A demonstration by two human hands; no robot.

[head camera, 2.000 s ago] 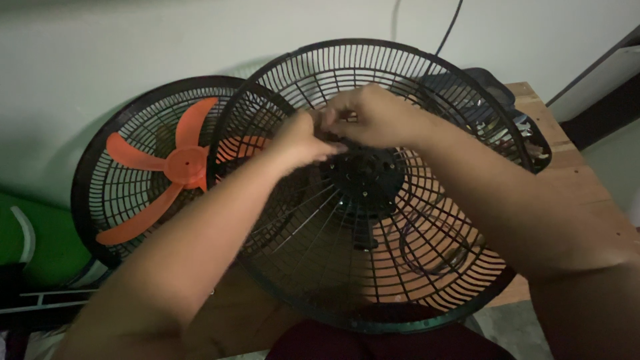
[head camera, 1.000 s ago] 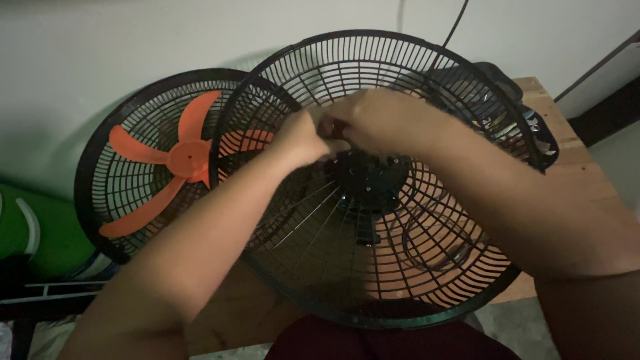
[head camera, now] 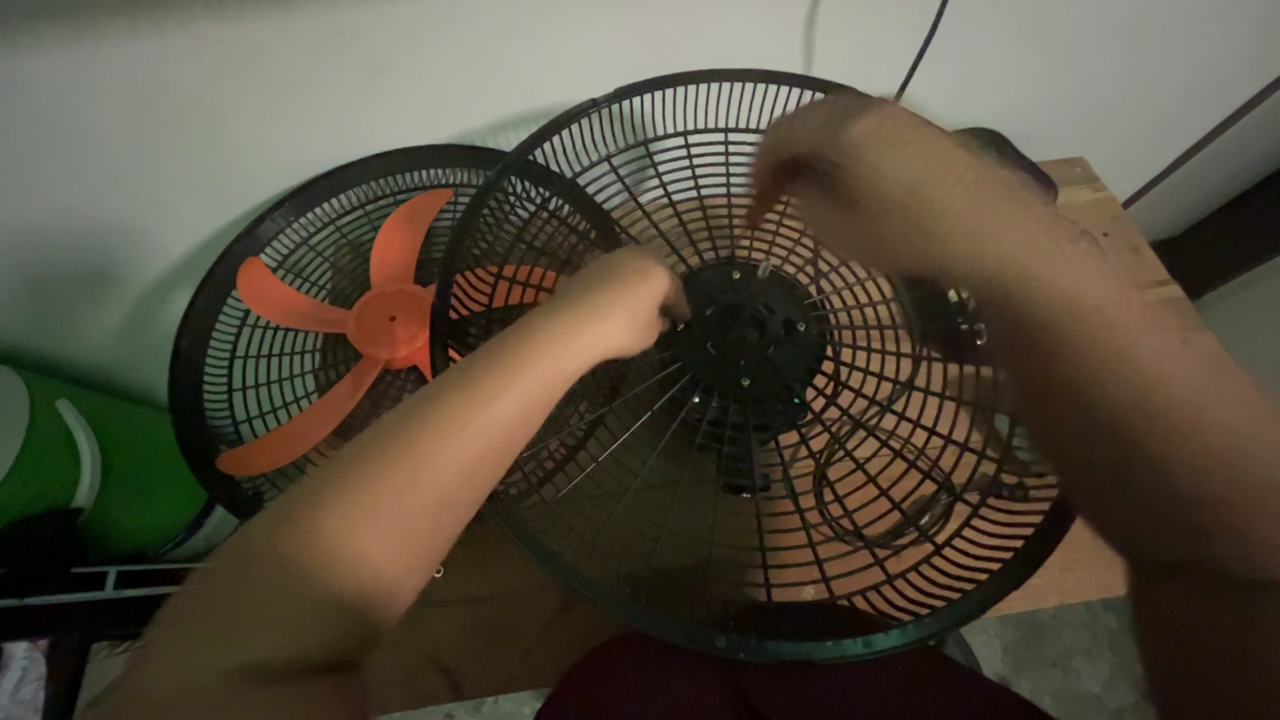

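A round black fan grille stands in front of me, tilted, its lower rim near my lap. Several small metal fasteners show around its dark hub. My left hand is curled at the hub's left edge; whether something is between its fingers is hidden. My right hand, blurred, is raised over the grille's upper right part, fingers bent; I cannot tell whether it holds anything. Behind the grille, at the left, an orange fan blade sits in a second black grille.
Beneath the grilles is a wooden table, with a coiled cable seen through the bars. A small metal piece lies near my left forearm. A green container is at the far left, and a pale wall rises behind.
My hands were together just above the hub and have moved apart. The right hand has gone up and to the right; the left is now at the hub's left edge.
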